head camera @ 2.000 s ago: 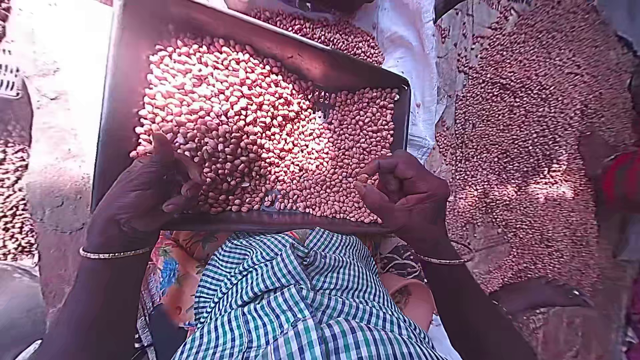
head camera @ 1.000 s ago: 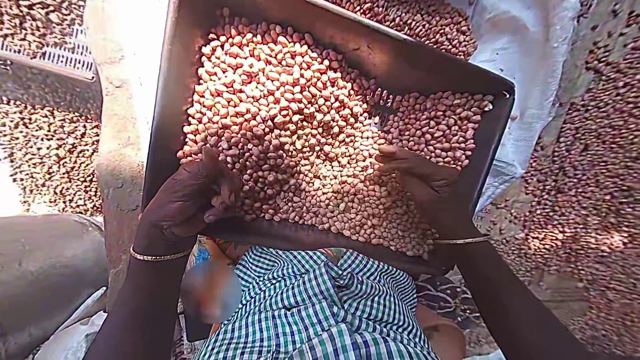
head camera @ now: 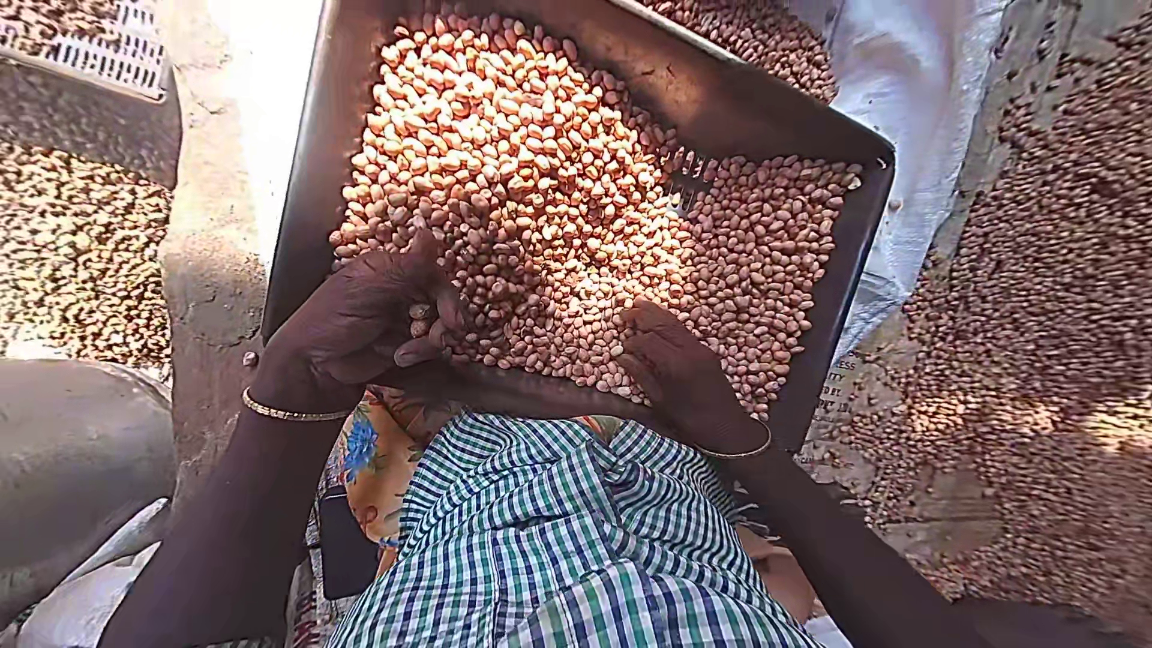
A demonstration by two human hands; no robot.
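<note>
A dark slotted tray (head camera: 747, 108) rests tilted above my lap, heaped with shelled peanuts (head camera: 531, 162). At the tray's near left corner, my left hand (head camera: 378, 315) has its fingers curled around a peanut or two (head camera: 419, 319), with the palm partly turned up. My right hand (head camera: 670, 360) reaches over the near rim, its fingertips down among the peanuts near the middle; whether it pinches one is hidden. Slots of the tray floor show between the main heap and the peanuts at the right.
More peanuts (head camera: 1062, 252) lie spread over the ground at the right. A white woven sack (head camera: 918, 117) is beyond the tray. On the left are a light slotted tray (head camera: 108, 54), another heap (head camera: 81, 261) and a rounded metal vessel (head camera: 81, 468). A checked cloth (head camera: 558, 531) covers my lap.
My right hand has moved from above the tray's near right part down onto the peanuts nearer the middle. My left hand stays at the near left corner. The view has shifted left.
</note>
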